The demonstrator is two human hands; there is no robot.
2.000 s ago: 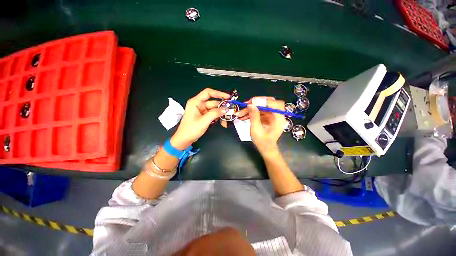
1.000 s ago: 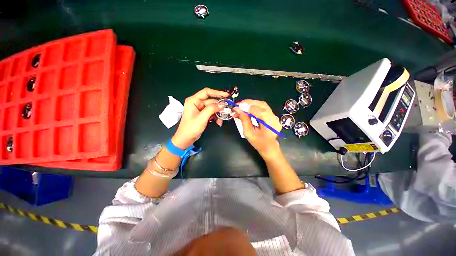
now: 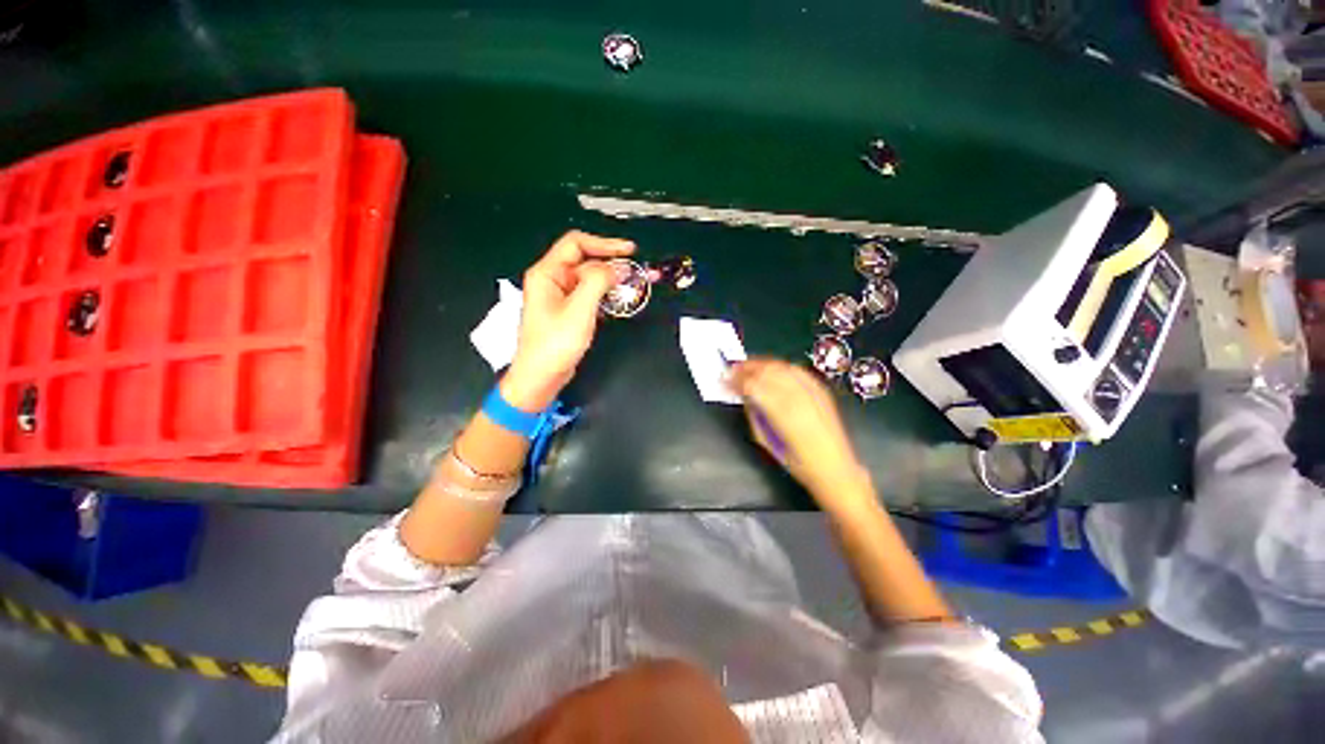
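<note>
My left hand (image 3: 560, 308) holds a round electronic unit (image 3: 626, 288) with a shiny rim between thumb and fingers. Another small unit (image 3: 679, 272) is just right of it. My right hand (image 3: 796, 422) is at the lower right corner of the white paper sheet (image 3: 711, 359), its fingertips at the sheet's edge. The blue stick (image 3: 767, 433) is in my right hand, mostly hidden by it. Several round units (image 3: 840, 311) lie right of the paper.
Stacked red trays (image 3: 182, 291) stand at left, a crumpled white tissue (image 3: 499, 329) beside my left hand. A white tape dispenser (image 3: 1024, 320) stands at right. A metal strip (image 3: 770, 221) and two more units (image 3: 622, 53) lie farther back. Another person's sleeve (image 3: 1250, 494) is at far right.
My right hand has moved away from the held unit, down and right, with the blue stick. My left hand has moved slightly up and left with the unit.
</note>
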